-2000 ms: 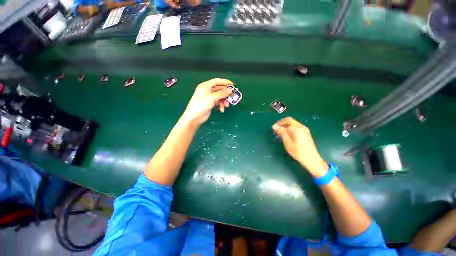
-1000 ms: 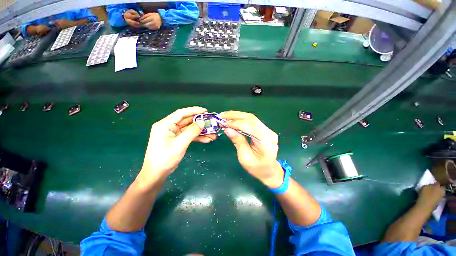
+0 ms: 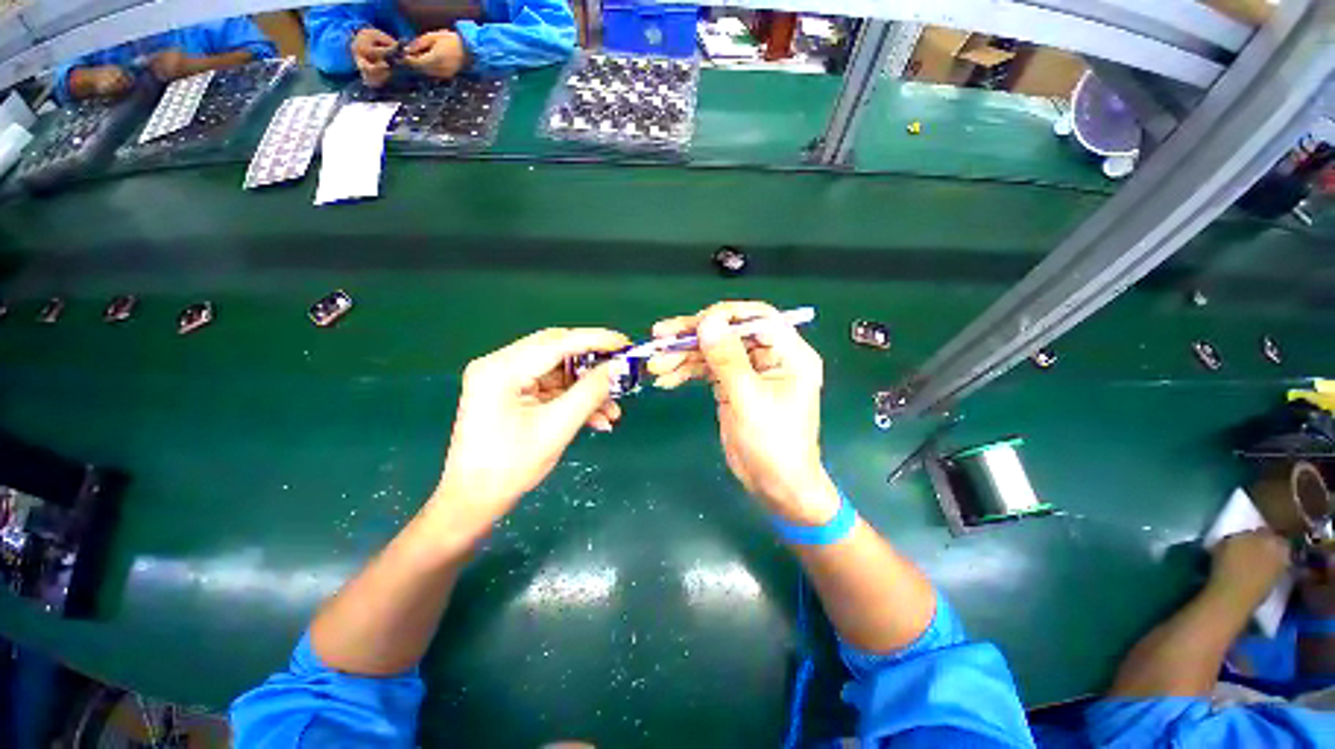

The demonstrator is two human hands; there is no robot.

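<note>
My left hand [image 3: 520, 417] holds a small electronic module [image 3: 624, 372] between thumb and fingers, above the green bench. The module is dark with white or silver parts and partly hidden by my fingers. My right hand [image 3: 761, 403] holds a slim white pen-like tool [image 3: 739, 328]. The tool points left, with its end at the module; the exact tip is unclear. A bright blue wrist strap [image 3: 817, 524] is on my right wrist, with a blue cord hanging down.
More modules [image 3: 333, 307] [image 3: 870, 334] are spaced along the green bench [image 3: 483, 278]. A wire reel [image 3: 1001, 482] stands right, near a slanting metal post [image 3: 1091, 271]. Blister trays [image 3: 622, 103] and a white paper [image 3: 354, 154] lie beyond. Another person's hand [image 3: 1249, 563] is at right. White specks lie before me.
Two seconds ago my right hand was apart from the module. It has moved up to it, and the tool now shows clearly, raised flatter across my fingers than one second ago.
</note>
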